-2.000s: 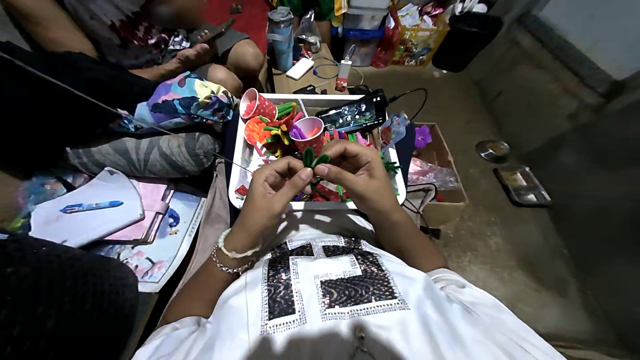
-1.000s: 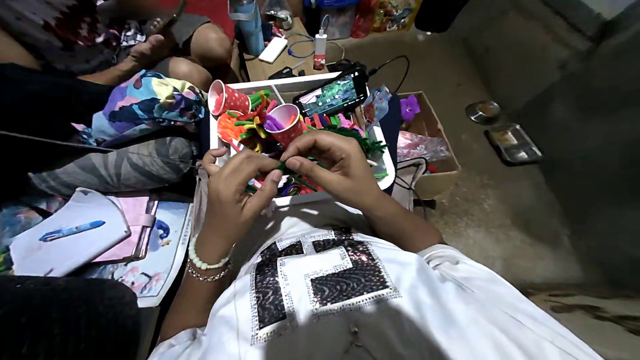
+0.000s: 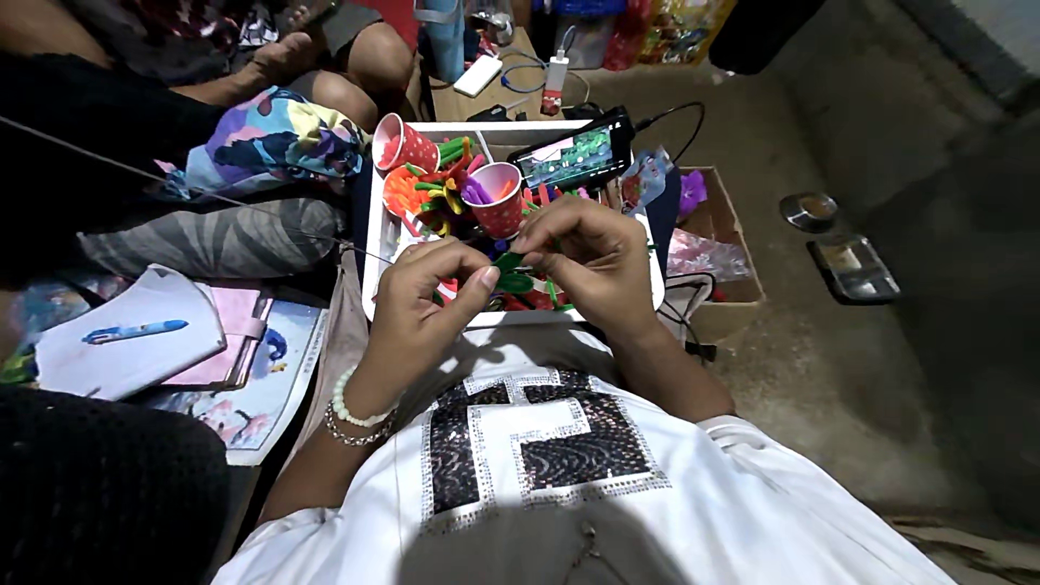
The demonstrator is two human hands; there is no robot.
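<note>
Over the front part of a white tray, my left hand pinches a green pipe-cleaner piece with leaf-like loops between thumb and forefinger. My right hand grips the same piece from the other side, its fingertips close to the left ones. Behind the hands, a red dotted paper cup holds purple and orange pieces. Another dotted cup leans at the tray's back left, beside orange, green and yellow pipe cleaners. A phone with a lit screen is propped at the back right.
Left lie a pen, paper and a pink notebook. A cardboard box stands right of the tray, metal dishes beyond it. Another person's legs and hands are at upper left. A power bank and cables lie behind.
The green loops, largely hidden behind my fingers one second ago, show again between my hands. Both hands stay close together over the tray. The view has shifted slightly.
</note>
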